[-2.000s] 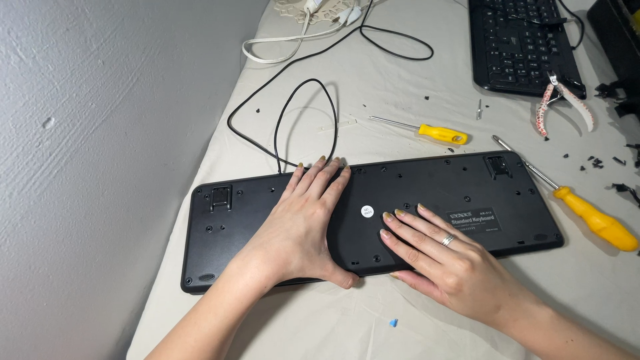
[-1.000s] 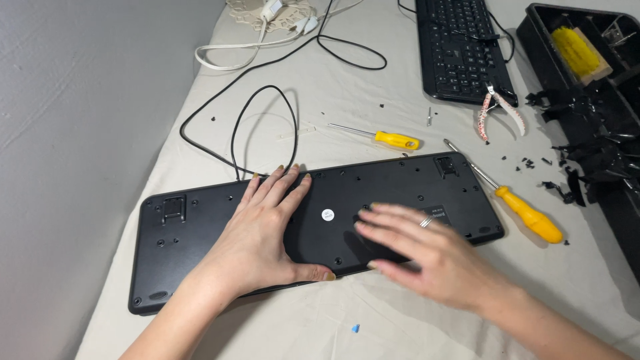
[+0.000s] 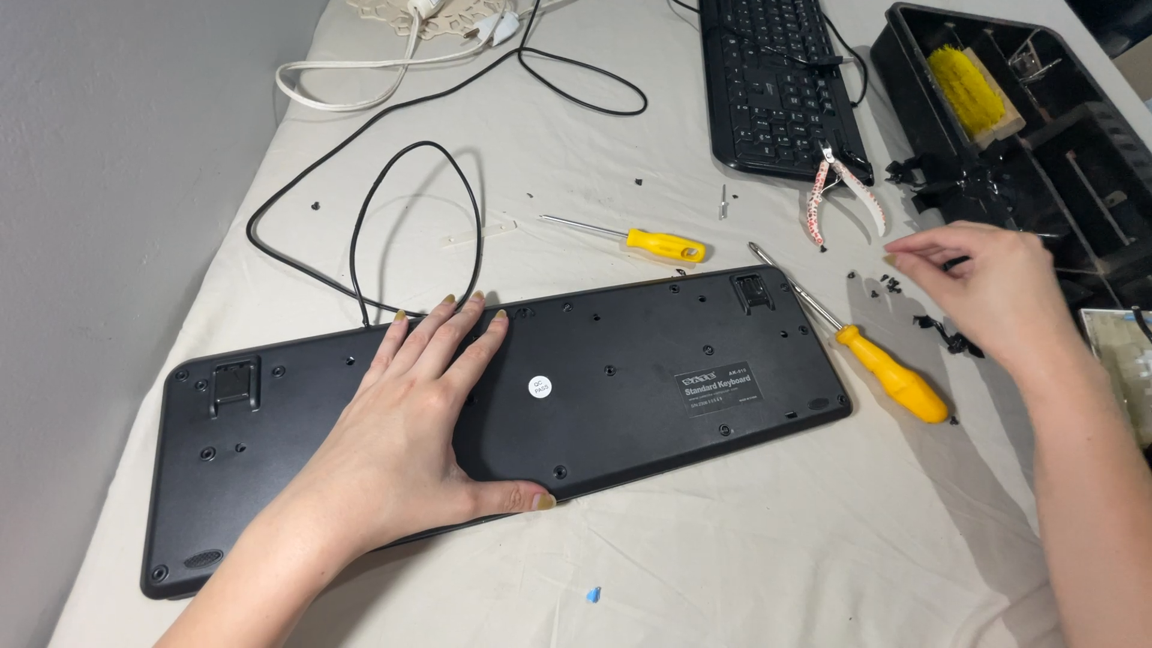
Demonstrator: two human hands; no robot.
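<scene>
A black keyboard [image 3: 630, 396] lies face down on the cloth, its screw holes and a label showing. Spread across its middle is my left hand [image 3: 405, 432], fingertips at the far edge and thumb at the near edge. My right hand [image 3: 981, 288] hovers to the right, thumb and forefinger tips together; whether something small is between them cannot be told. Small black screws [image 3: 889, 284] lie just left of it. A yellow-handled screwdriver [image 3: 891, 373] rests beside the keyboard's right end, and a smaller yellow-handled screwdriver [image 3: 666, 245] lies beyond the far edge.
A second black keyboard [image 3: 778, 90] lies at the back, with nippers [image 3: 846, 193] at its near end. A black organizer box [image 3: 1080, 117] holding a yellow brush [image 3: 965, 90] stands at the right. A black cable [image 3: 360, 117] loops behind; a blue bit [image 3: 593, 594] lies in front.
My right hand has left the keyboard's back and moved right, over beside the loose screws. My left hand has stayed on the keyboard. The view has shifted to the right.
</scene>
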